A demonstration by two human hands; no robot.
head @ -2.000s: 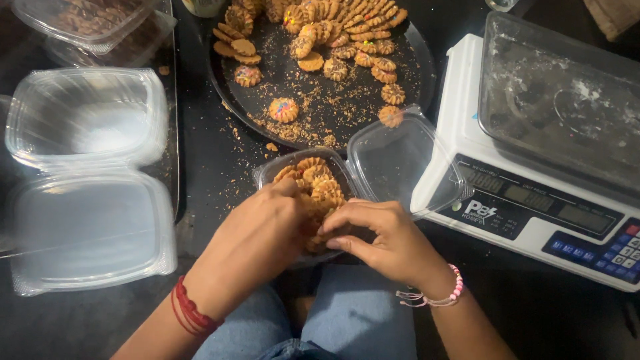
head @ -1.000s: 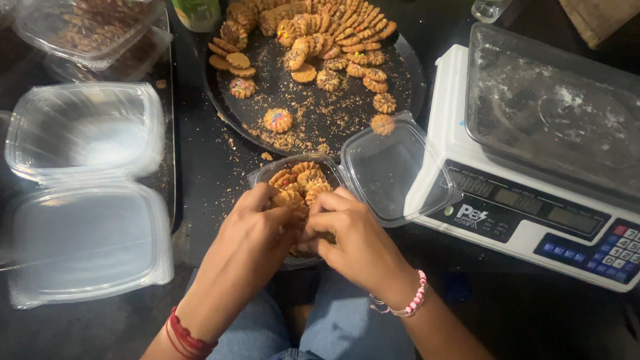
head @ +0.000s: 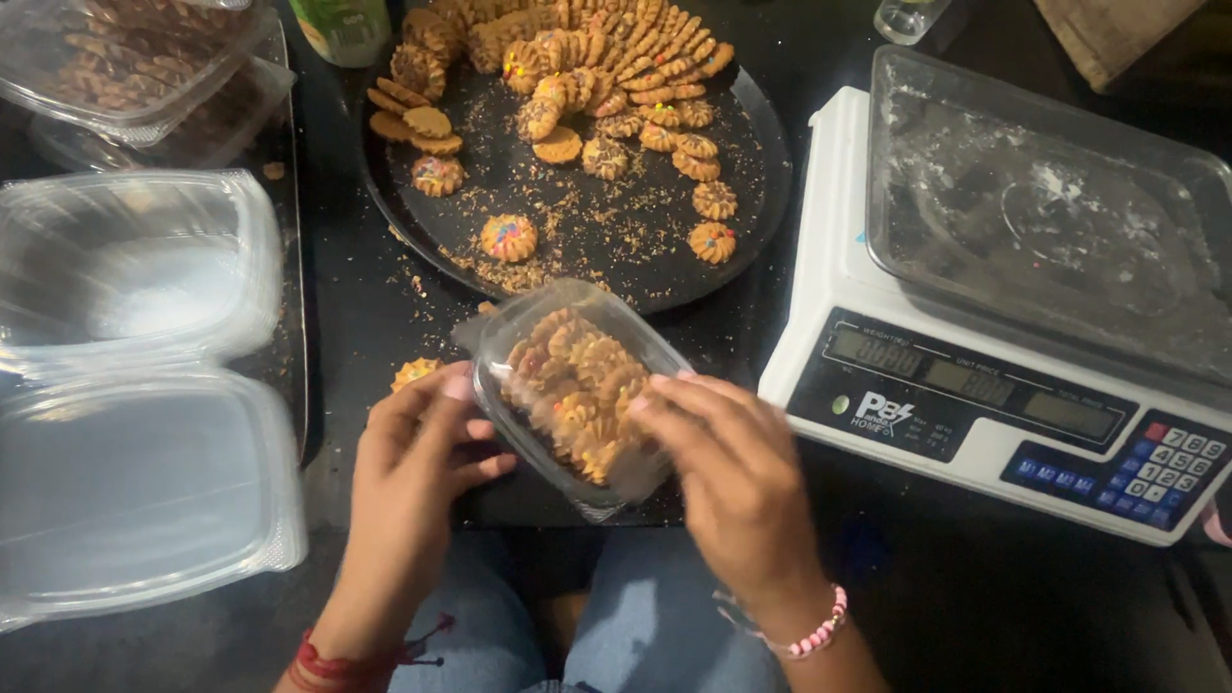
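A clear plastic clamshell container (head: 616,332) filled with flower-shaped cookies (head: 577,395) is tilted between my hands, its lid folded over the cookies. My left hand (head: 414,452) grips its left side with the thumb near the rim. On the opposite side my right hand (head: 731,472) holds the edge, fingers on the lid; that hand is slightly blurred. Just beyond the container lies a round black tray (head: 635,279) with rows of cookies, some with coloured sprinkles, and scattered crumbs. One loose cookie (head: 416,373) rests on the table beside my left hand.
Empty open clamshell containers (head: 135,481) stand at the left, below filled, stacked containers (head: 144,106). A white digital scale (head: 818,279) with a clear dusty pan (head: 1049,212) occupies the right. A green can (head: 342,29) and a small glass (head: 905,19) are behind.
The container's lid, open to the right before, is now folded over the cookies. My hands have moved from among the cookies to the container's two sides.
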